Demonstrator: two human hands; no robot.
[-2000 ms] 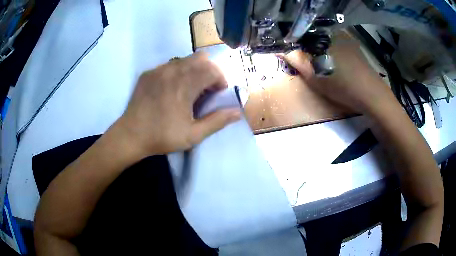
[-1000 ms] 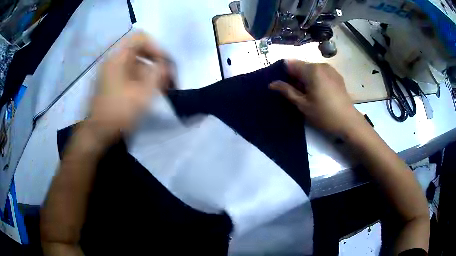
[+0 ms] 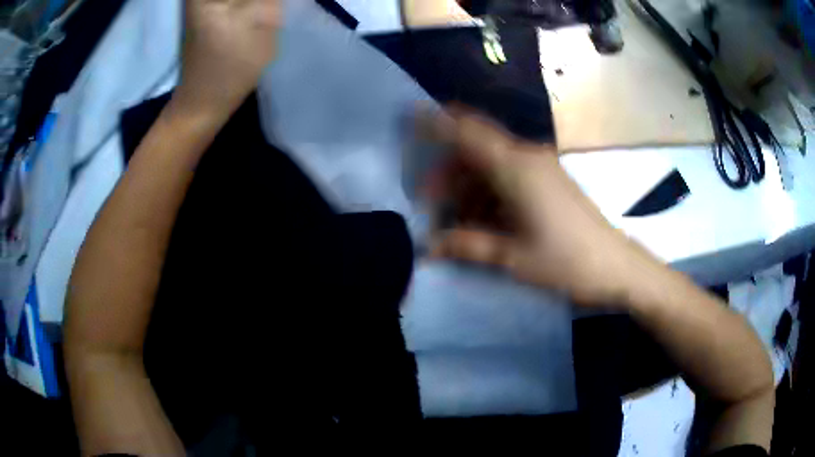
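A large black fabric panel (image 3: 268, 294) with a pale grey-white piece (image 3: 344, 98) on it hangs over the table's front edge. Part of the black panel lies on the machine bed by the presser foot (image 3: 493, 40). My left hand (image 3: 231, 45) is at the upper left, at the pale piece's edge, partly cut off by the frame's top; its fingertips are hidden. My right hand (image 3: 483, 196) is blurred over the middle of the pale piece, with fingers curled; whether it grips the fabric is unclear.
Black scissors (image 3: 737, 147) lie on the right beside the machine bed (image 3: 634, 98). A small black offcut (image 3: 659, 195) lies on the white table (image 3: 715, 201). Pale fabric pieces (image 3: 98, 107) lie at the left. A white piece (image 3: 657, 419) shows below the table edge.
The view has shifted downward. My left hand has moved up and away with the pale piece. My right hand has left the black fabric's corner and moved down and left over the pale piece.
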